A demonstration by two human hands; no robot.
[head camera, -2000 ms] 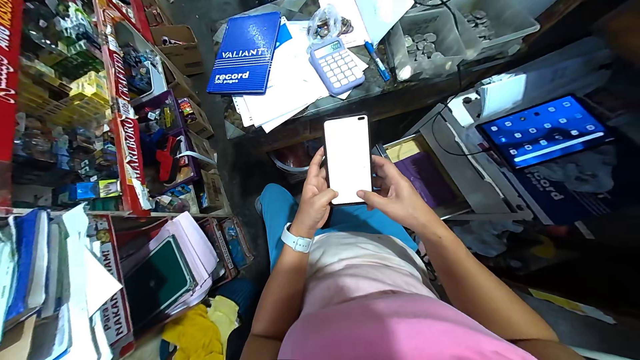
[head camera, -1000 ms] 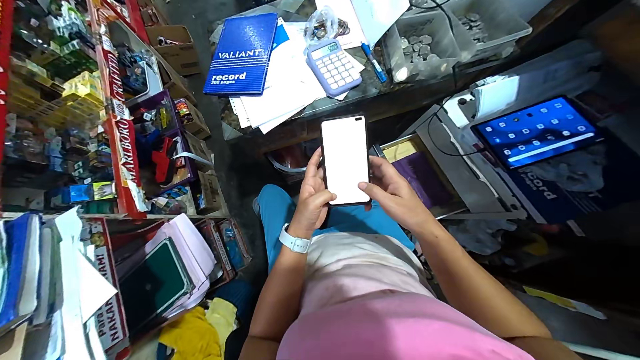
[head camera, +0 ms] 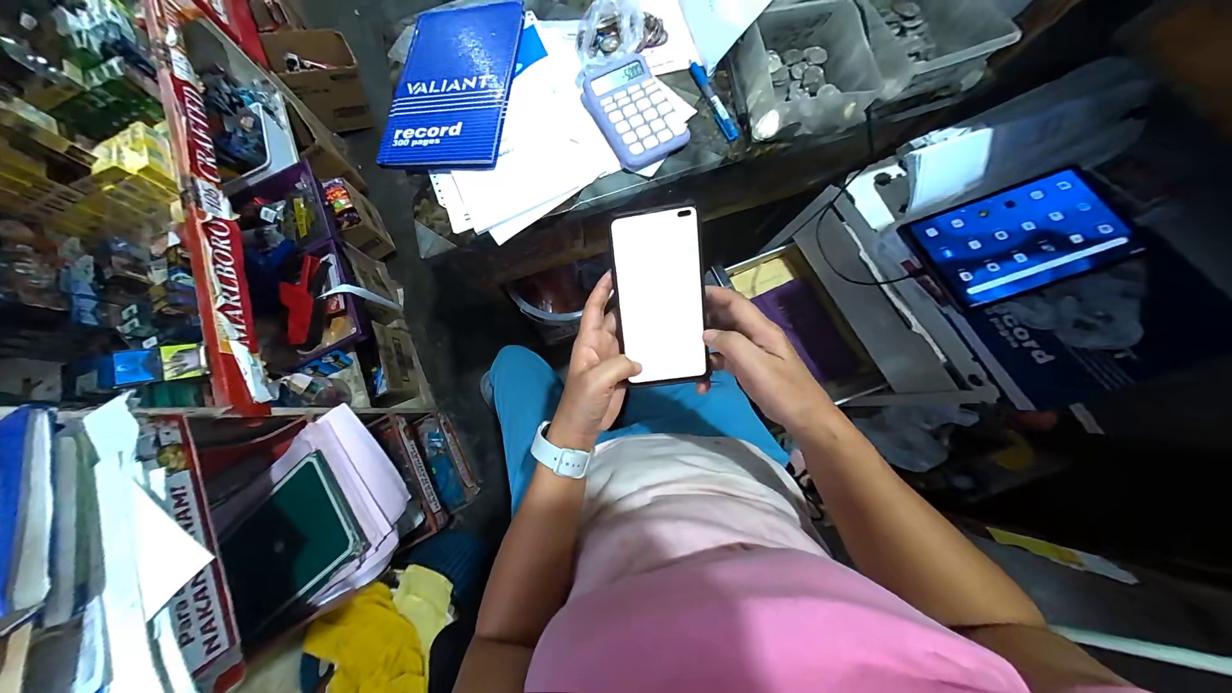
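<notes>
A smartphone [head camera: 660,294] with a blank white screen is held upright over my lap between both hands. My left hand [head camera: 597,371], with a pale watch on its wrist, grips the phone's lower left side, its thumb at the bottom left corner. My right hand [head camera: 760,351] holds the lower right side, the thumb by the screen's edge and the other fingers partly hidden behind. Beyond the phone, a purple calculator [head camera: 635,111] lies on papers [head camera: 539,135] on the table, with a blue record book [head camera: 452,87] to its left and a blue marker [head camera: 713,101] to its right.
Plastic bins of coins [head camera: 808,67] stand at the table's back right. A lit tablet [head camera: 1022,236] with a cable lies at right, near an open drawer [head camera: 808,318]. Shelves of small packaged goods [head camera: 106,241] fill the left, above folders and papers [head camera: 77,539] and yellow cloth [head camera: 371,635].
</notes>
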